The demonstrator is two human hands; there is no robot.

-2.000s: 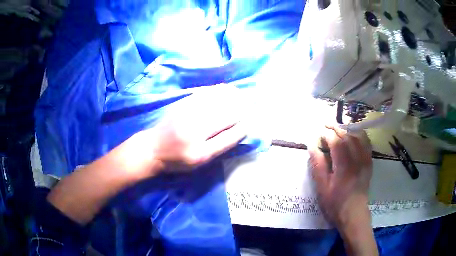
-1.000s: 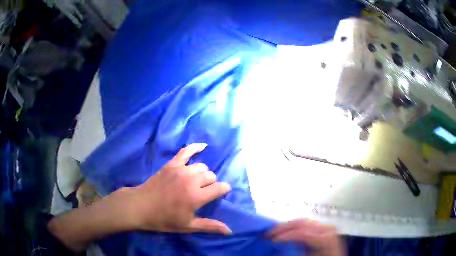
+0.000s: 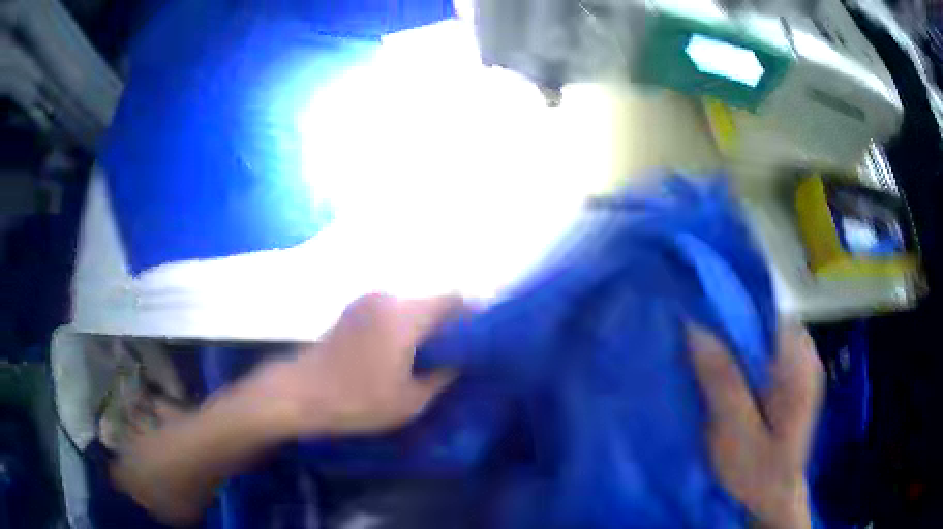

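A bunched piece of blue fabric (image 3: 620, 341) hangs between my hands over the front edge of the table, blurred by motion. My left hand (image 3: 383, 362) grips its left end near the table's front edge. My right hand (image 3: 760, 413) holds its right side, with the thumb and fingers around a fold. Another blue fabric panel (image 3: 196, 155) lies on the table at the left, partly lost in lamp glare. The sewing machine head (image 3: 548, 36) is cut off at the top edge.
The white table (image 3: 227, 300) shows strong glare in its middle. The green control panel (image 3: 662, 62) with a lit display is at the upper right. A yellow tool box (image 3: 827, 232) stands at the right, and the cream machine bed (image 3: 667, 134) lies left of it.
The view has swung to the right and the machine appears higher up. Both hands have lifted a bunch of blue fabric and spread apart with it. The other blue panel stays on the table.
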